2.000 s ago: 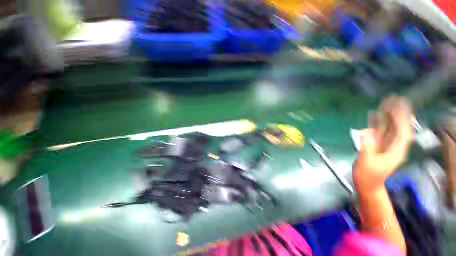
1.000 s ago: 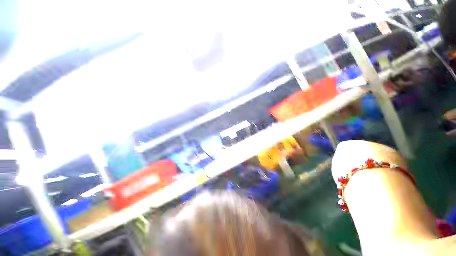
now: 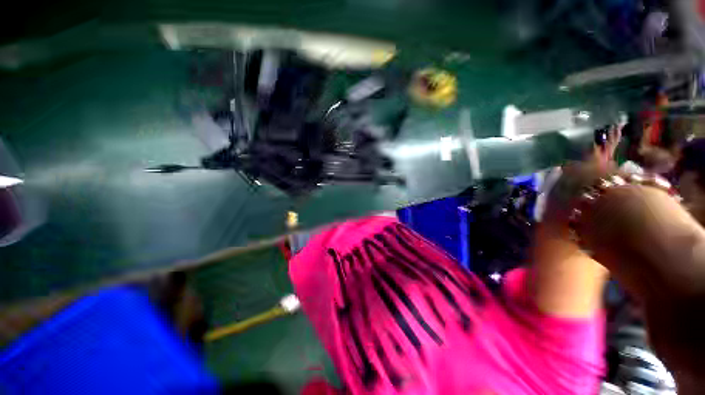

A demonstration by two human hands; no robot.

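Black adapters with cords (image 3: 298,146) lie in a loose, blurred pile on the green bench (image 3: 85,200). Two bare forearms reach up at the right. One (image 3: 568,270) comes out of a pink sleeve; the other (image 3: 657,231) has a beaded bracelet at the wrist and crosses in front. A dark, blurred hand (image 3: 570,189) shows where they meet. I cannot tell which arm is left or right, or what the fingers hold. No hand touches the pile.
A long pale strip (image 3: 270,40) and a yellow piece (image 3: 434,86) lie behind the pile. A white object (image 3: 541,122) is at the right. A blue crate (image 3: 100,347) stands low left; another (image 3: 437,227) is below the bench edge with dark items beside it. Pink clothing (image 3: 433,316) fills the lower middle.
The view has swung from the hall and overhead lights back down to the bench. The bracelet arm now shows at the right with a second forearm beside it.
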